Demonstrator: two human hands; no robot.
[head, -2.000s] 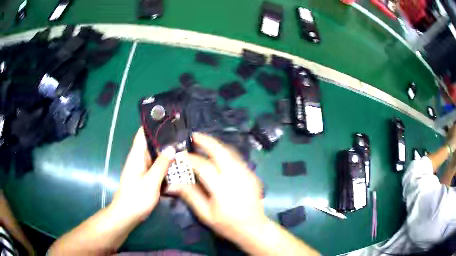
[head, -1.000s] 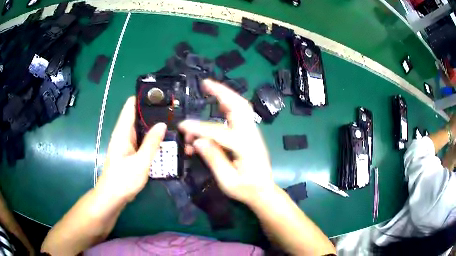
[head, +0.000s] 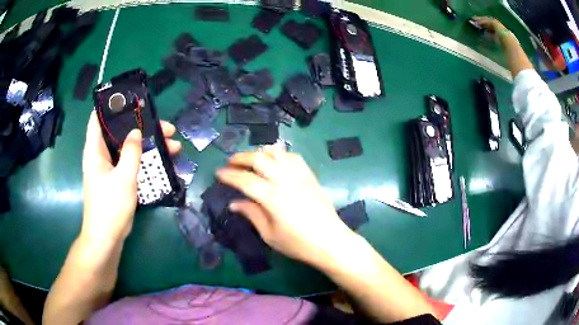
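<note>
My left hand (head: 114, 171) holds an open phone housing (head: 130, 117), upright in view, with a round silver disc near its top, thin red wires and a white key area with dots at the lower end. My right hand (head: 286, 193) is over loose black flat pieces (head: 238, 225) near the bench's front, fingers apart and curved down. Its fingertips are partly at the pieces; whether it grips one cannot be told. More black flat pieces (head: 251, 114) lie scattered beyond it.
A large black heap (head: 32, 95) lies at far left. Phones (head: 357, 57) lie at the back and stacked phones (head: 433, 162) at right, with tweezers (head: 403, 206) and a pink-purple stick (head: 465, 212) nearby. Another person's arm (head: 539, 108) reaches over the pale edge strip.
The view has shifted. My left hand and the phone have moved left, and the phone is tilted. My right hand has moved away from the phone to the black pieces. The other person's arm now reaches away.
</note>
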